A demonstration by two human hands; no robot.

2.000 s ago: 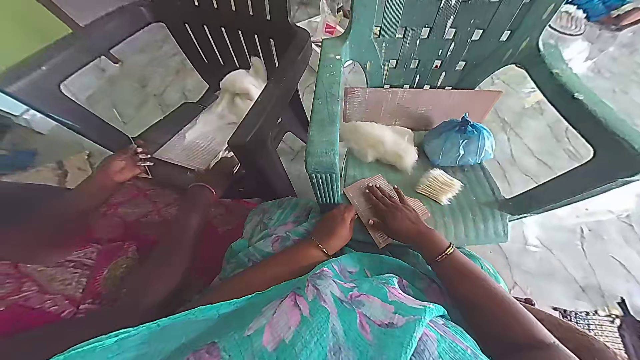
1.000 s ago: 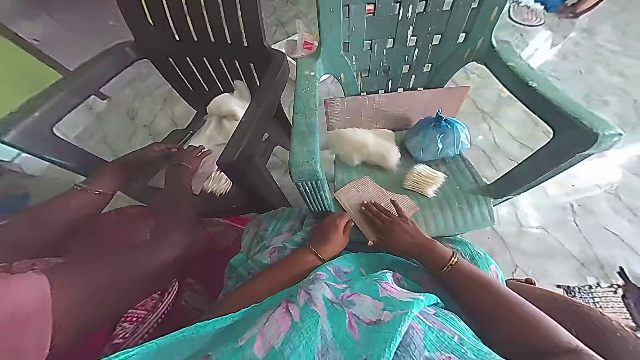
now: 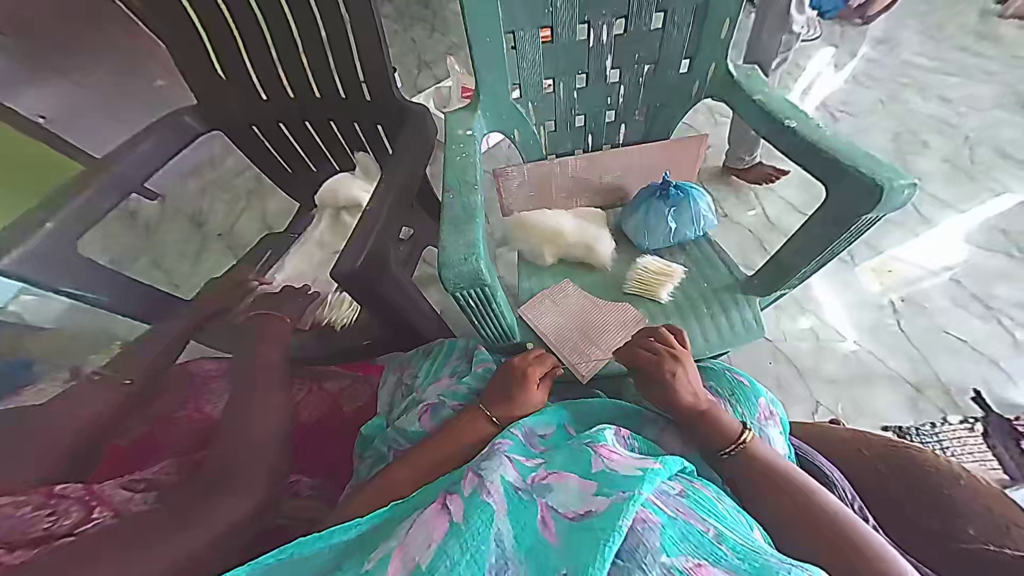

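A ribbed sheet of cardboard (image 3: 580,324) lies on the front of a green plastic chair's seat (image 3: 720,312). My left hand (image 3: 524,384) has its fingers closed at the sheet's near left corner, around what looks like a thin stick end. At its near right edge my right hand (image 3: 660,364) pinches something too thin to make out, perhaps the same stick. Behind the sheet lie a tuft of white cotton (image 3: 562,236), a small stack of white cotton wicks (image 3: 654,278) and a tied blue plastic bag (image 3: 669,212).
A flat board (image 3: 600,174) leans at the chair's backrest. On my left, a co-worker's hands (image 3: 276,300) work over cotton (image 3: 340,208) and wicks (image 3: 338,310) on a dark plastic chair (image 3: 392,208). The green armrest (image 3: 832,152) rises at right. Another person's foot (image 3: 758,174) stands behind it.
My right hand, earlier flat on the cardboard sheet, has moved off it to the near right edge, with its fingers now pinched. The co-worker's hands have come together over the dark chair since the oldest frame.
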